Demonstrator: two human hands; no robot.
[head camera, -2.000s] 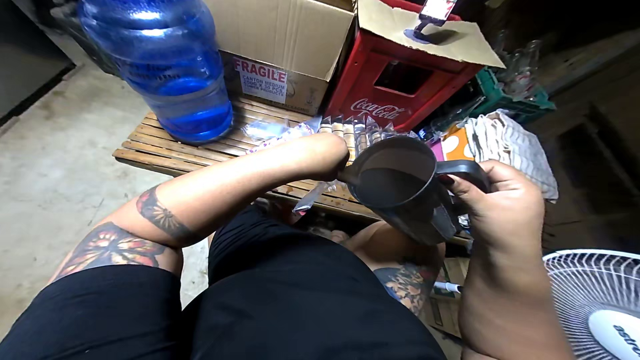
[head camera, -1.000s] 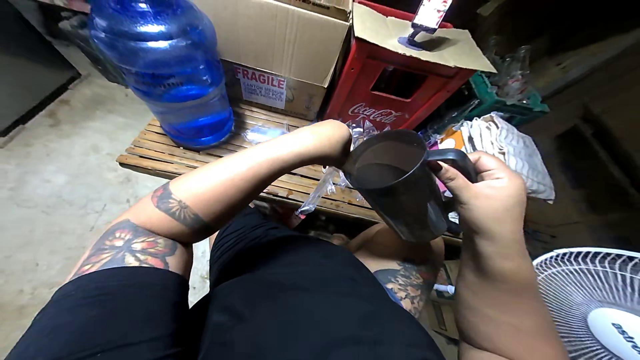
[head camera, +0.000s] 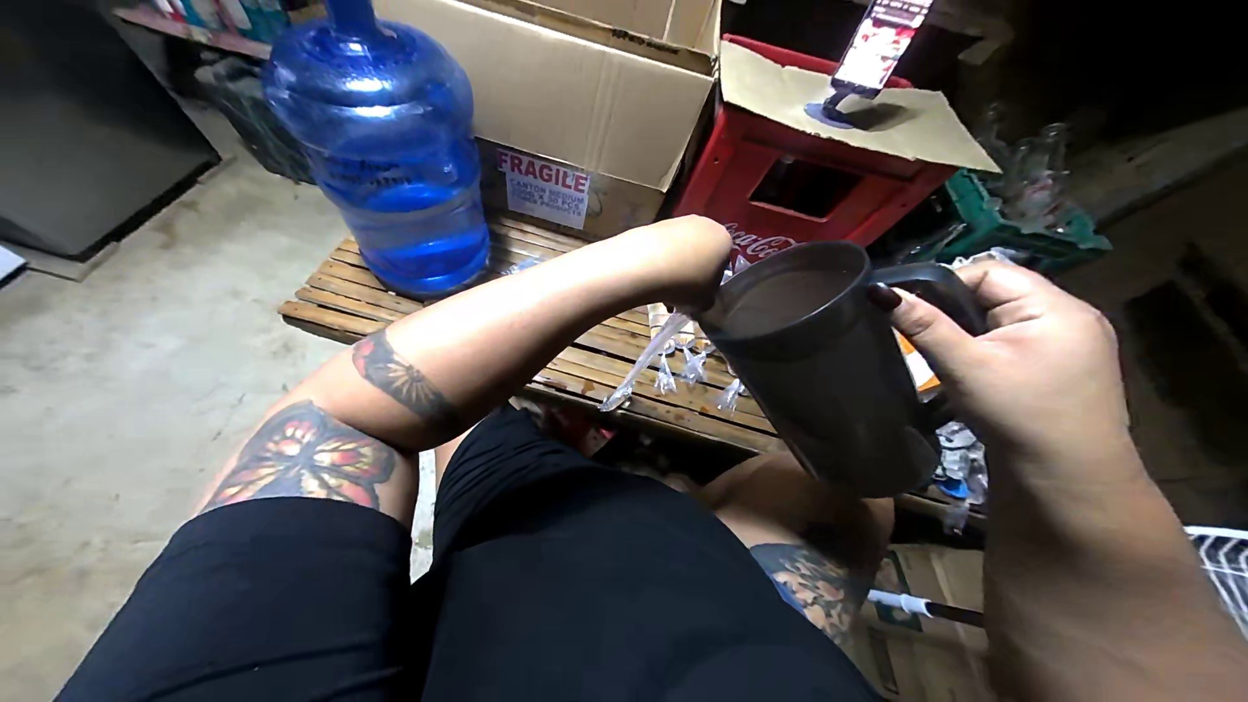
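Note:
My right hand (head camera: 1033, 361) grips the handle of a dark translucent plastic pitcher (head camera: 829, 390), which tilts toward the left with brownish liquid inside. My left hand (head camera: 697, 258) is bent down at the pitcher's rim; its fingers are mostly hidden behind the wrist. A thin clear plastic bag (head camera: 643, 363) hangs below it, and I cannot tell how the fingers hold it. Several knotted, filled plastic tubes (head camera: 692, 341) lie in a row on the slatted bamboo bench (head camera: 624, 390), partly behind my left hand and the pitcher.
A blue water jug (head camera: 390, 166) stands on the bench's left, before a cardboard box (head camera: 575, 97). Behind the pitcher is a red crate (head camera: 819, 185) topped with cardboard and a phone on a stand (head camera: 873, 58). A green bottle crate (head camera: 1024, 224) is farther right; a fan (head camera: 1224, 565) is at the right edge.
The view has shifted, with less of the fan showing. The pitcher stays in my right hand, and my left hand remains at its rim.

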